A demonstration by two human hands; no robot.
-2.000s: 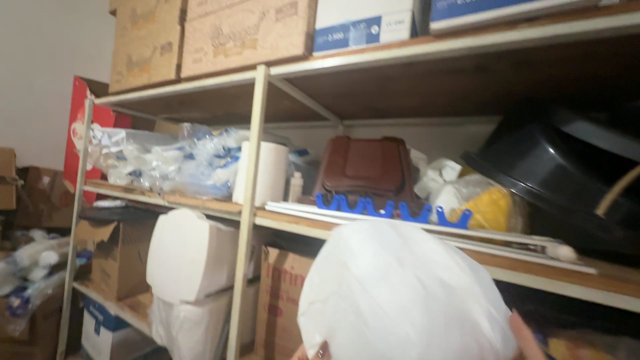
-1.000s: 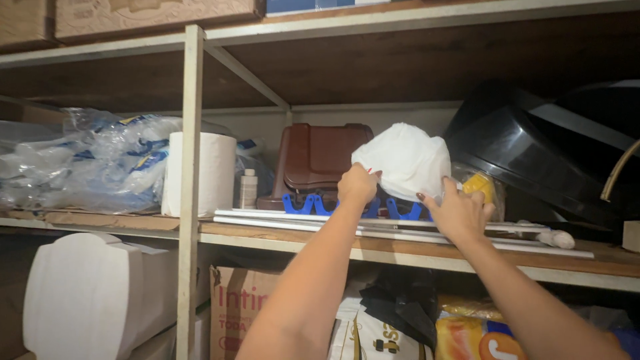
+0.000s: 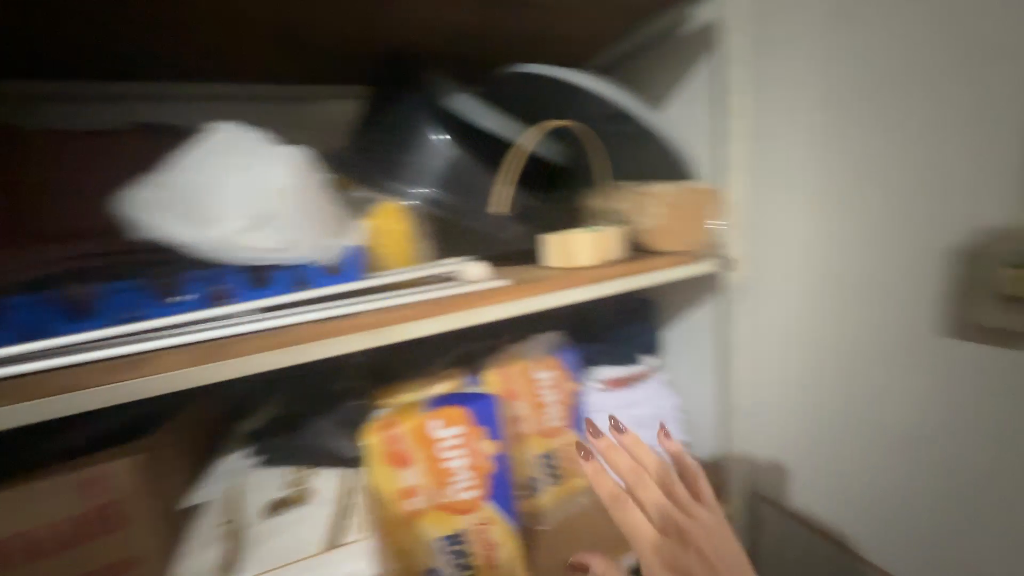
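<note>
My right hand (image 3: 656, 504) is at the lower right with its fingers apart, holding nothing, in front of yellow and blue printed packages (image 3: 444, 480) on the lower shelf. My left hand is out of the picture. On the middle shelf a white plastic bag (image 3: 236, 196) rests above blue plastic pieces (image 3: 176, 292), beside a yellow item (image 3: 394, 236). Long white rods (image 3: 240, 316) lie along the shelf's front. The picture is blurred by motion.
Large black plastic tubs (image 3: 432, 152) lean at the back of the shelf (image 3: 384, 320). A basket with an arched handle (image 3: 588, 246) and a tan container (image 3: 676, 216) stand at its right end. A cardboard box (image 3: 88, 512) is at the lower left; a pale wall (image 3: 864, 200) borders the right.
Both hands have let go of the white bag, which stays on the shelf. The right hand is now low, at the lower shelf; the left has left view. The view has swung right.
</note>
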